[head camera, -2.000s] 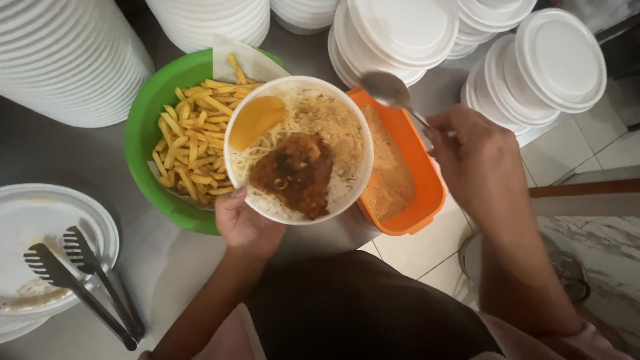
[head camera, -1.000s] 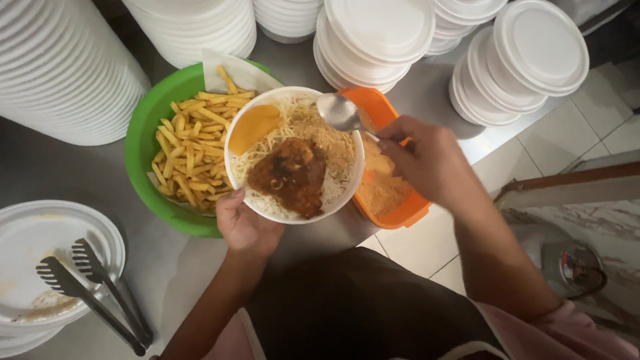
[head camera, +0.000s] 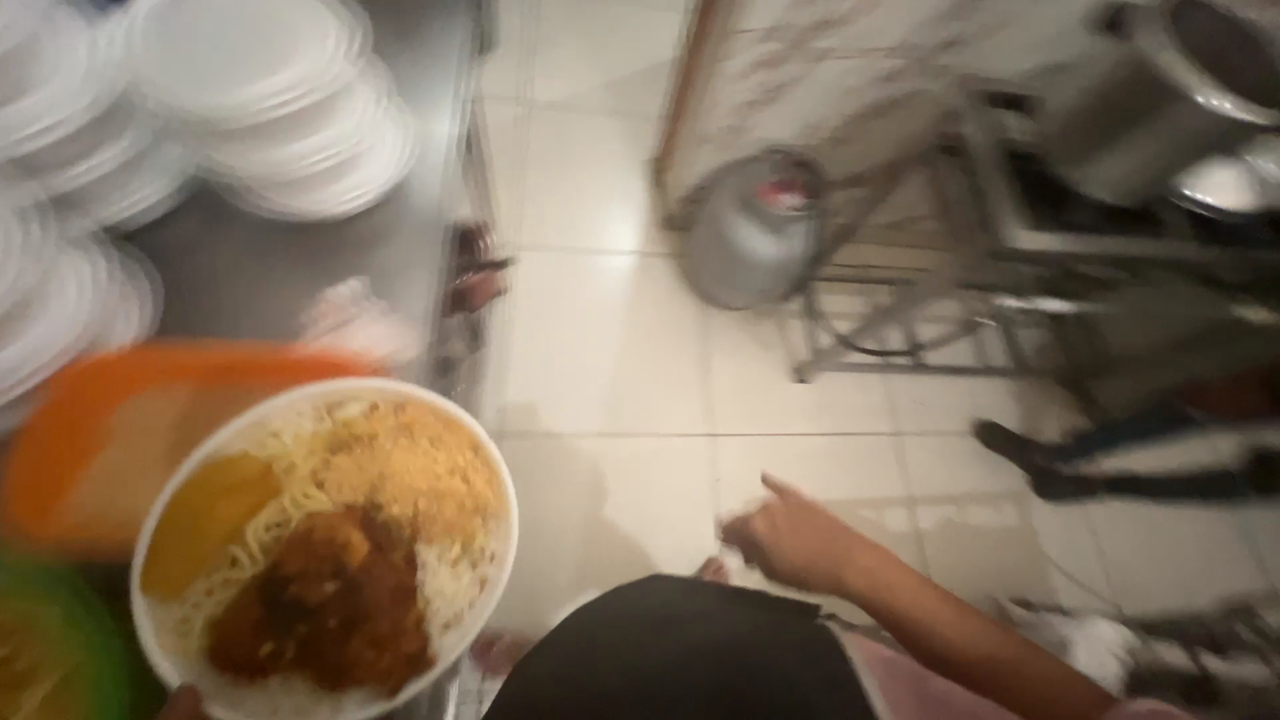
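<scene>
A round white bowl (head camera: 507, 540) of rice, noodles, a browned piece of meat, a yellow-orange food and tan crumbs is at the lower left. Only a fingertip of my left hand (head camera: 182, 704) shows at its lower rim; the rest is hidden. My right hand (head camera: 790, 540) is away from the bowl over the tiled floor, with an index finger extended and no spoon visible in it. Behind the bowl are the orange container (head camera: 60, 440) of tan crumbs and the green bowl (head camera: 95, 620) of fries, both blurred.
White lidded containers (head camera: 250, 60) stand in stacks on the metal counter (head camera: 400, 130). A grey gas cylinder (head camera: 750, 240) is on the floor near a metal stand (head camera: 1000, 240) with a large pot (head camera: 1120, 110). Another person's legs (head camera: 1120, 460) are at the right.
The view has swung far to the right. My right hand held a spoon over the white bowl a second ago; now it is away from the bowl, and the spoon is not seen. More crumbs show on the food.
</scene>
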